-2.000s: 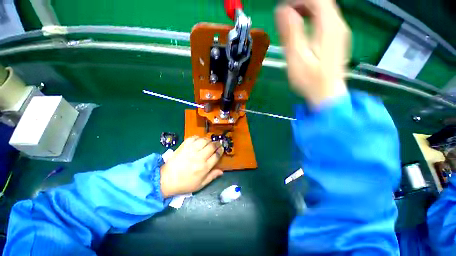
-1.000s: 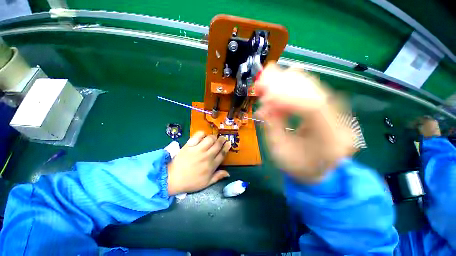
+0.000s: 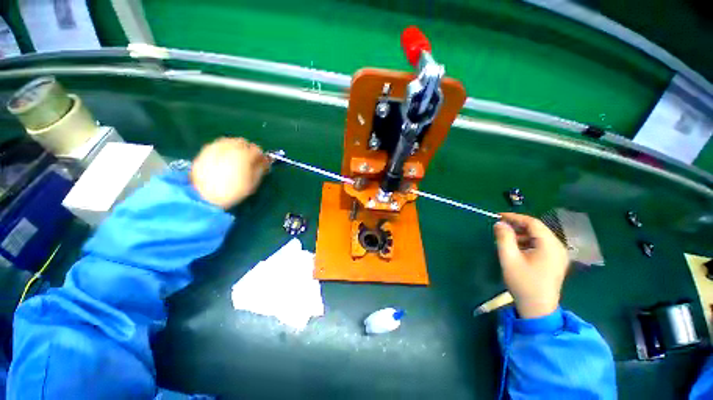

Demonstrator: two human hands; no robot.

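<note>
The orange toggle press [image 3: 403,133] stands in the middle, its red grip [image 3: 416,45] raised. The dark ring nest [image 3: 374,239] on its base holds no component. A thin white rod [image 3: 461,205] crosses the press and sticks out both sides. My right hand [image 3: 535,262] has thumb and finger at the rod's right end. My left hand [image 3: 228,172] is blurred at the rod's left end. A small dark round component [image 3: 276,155] shows at its fingertips; whether it is gripped is unclear. Another round component [image 3: 295,224] lies left of the base.
A white squeeze bottle [image 3: 384,320] lies in front of the press, white paper [image 3: 281,287] to its left. A pale stick [image 3: 496,302], a ridged block [image 3: 580,236] and several dark round components [image 3: 514,196] lie right. A white box [image 3: 114,181] and tape rolls [image 3: 48,113] stand left.
My left hand has left the nest and moved up and left, uncovering the ring and paper. My right hand has let go of the red grip and moved to the rod's right end; the lever is up.
</note>
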